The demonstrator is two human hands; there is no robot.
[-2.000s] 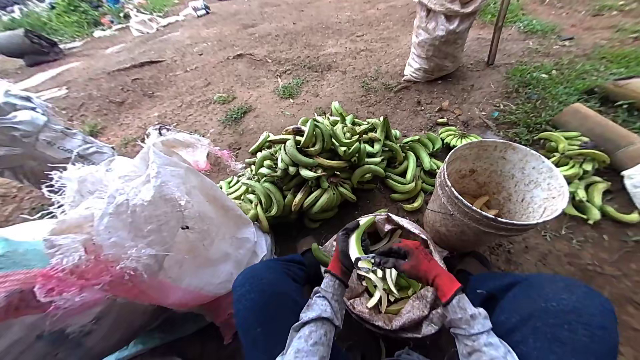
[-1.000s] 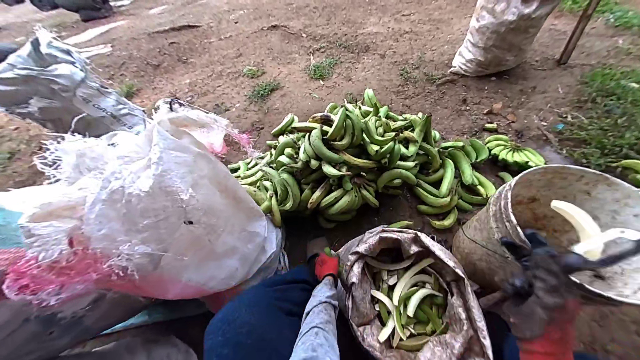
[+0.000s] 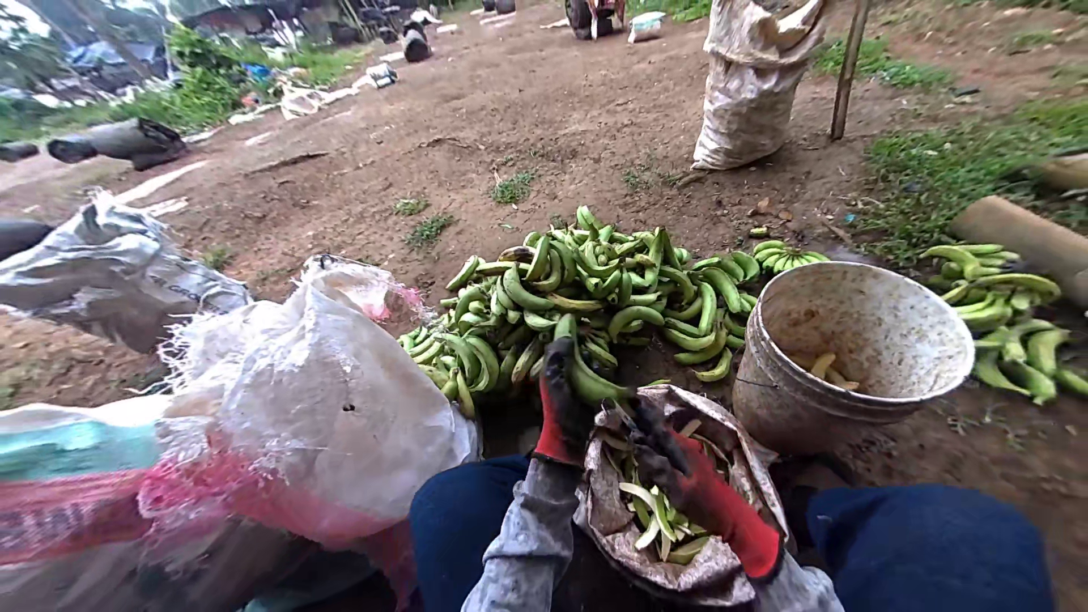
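Note:
My left hand (image 3: 561, 404), in a red and black glove, grips a green plantain (image 3: 586, 370) by its side. Against the lower end of that fruit is my right hand (image 3: 680, 476), gloved alike; a thin dark tool seems to be in its fingers, but blur hides its shape. Both are above an open woven sack (image 3: 612, 535) between my knees, which holds pale and green peels (image 3: 659, 518). Beyond them lies a heap of green plantains (image 3: 510, 314) on the soil. A dirty white bucket (image 3: 790, 408) at the right has a few peeled pieces (image 3: 823, 365) inside.
Large white and pink woven sacks (image 3: 331, 416) bulge at my left. A filled sack (image 3: 748, 102) stands upright farther off, beside a wooden post (image 3: 850, 72). More green plantains (image 3: 1011, 314) lie right of the bucket, near a brown log-like cylinder (image 3: 1020, 238).
My right hand has come back from the bucket, where it held pale peeled fruit, to the sack. My left hand has risen from the sack's edge and now holds a green plantain. The view has shifted.

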